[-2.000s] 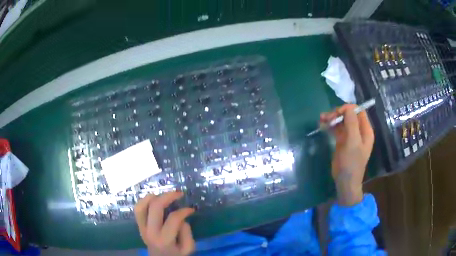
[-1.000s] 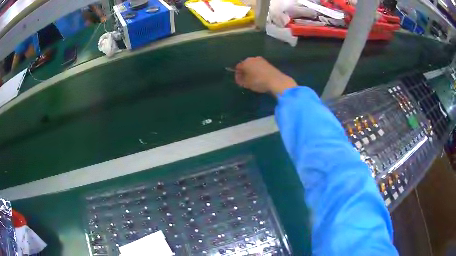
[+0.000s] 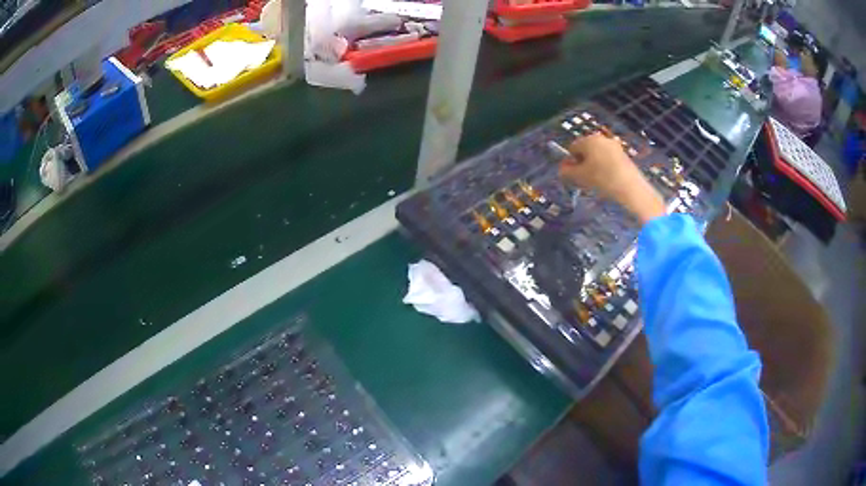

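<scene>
My right hand (image 3: 608,171) is over the black tray stack (image 3: 446,249) on the right, its fingers closed around the thin, pale tweezers (image 3: 560,150). A slim tip shows below the fingers, just above the tray; whether it touches a part is too small to tell. Gold-and-white parts (image 3: 513,211) stand in rows left of and below the hand. The clear tray (image 3: 275,408) with small dark parts lies at the lower left, cut off by the frame edge. My left hand is out of the picture.
A crumpled white tissue (image 3: 439,292) lies beside the black tray's left edge. A pale post (image 3: 454,90) stands behind the tray. A blue box (image 3: 106,114), a yellow bin (image 3: 228,85) and red bins are at the far side. A person in pink (image 3: 796,95) is at the upper right.
My right hand has moved from over the far green surface to over the black tray. The view has swung right, and the white card on the clear tray has left the picture.
</scene>
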